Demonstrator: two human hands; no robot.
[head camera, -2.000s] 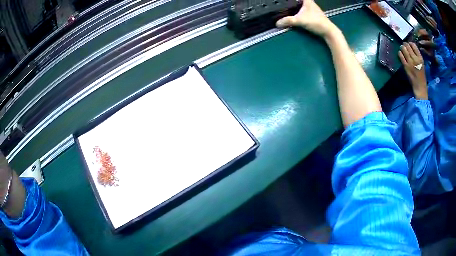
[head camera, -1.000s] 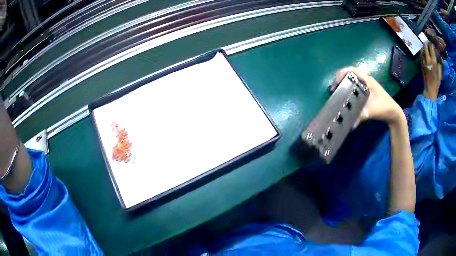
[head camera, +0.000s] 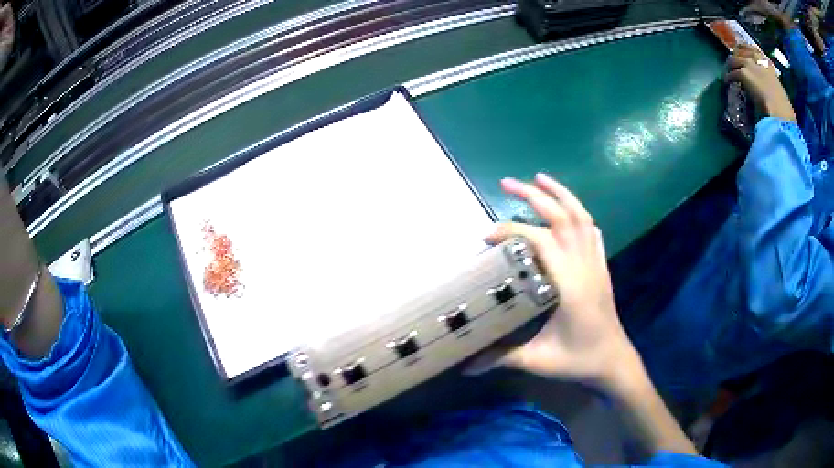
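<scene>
The long grey-brown fixture (head camera: 430, 331) with four black square openings lies across the near edge of the tray, slanting up to the right. My right hand (head camera: 572, 292) holds it by its right end, thumb below and some fingers raised off it. The black-rimmed tray (head camera: 446, 157) has a white paper liner (head camera: 338, 219) inside. A loose heap of orange-red small parts (head camera: 221, 265) lies at the liner's left end. My left forearm and wrist, with a bracelet, show at the left edge; the left hand itself is out of the picture.
Conveyor rails (head camera: 274, 82) run beyond the tray. A stack of dark fixtures (head camera: 572, 14) stands past the rail at the top. A pale metal plate (head camera: 75, 263) lies left of the tray. At right, another person's hand (head camera: 757, 78) is over a dark fixture, near a smaller tray (head camera: 732, 35).
My right hand has brought the fixture from beyond the rail, past the right side, left to the tray's near edge. The neighbouring person's hand has moved over their fixture.
</scene>
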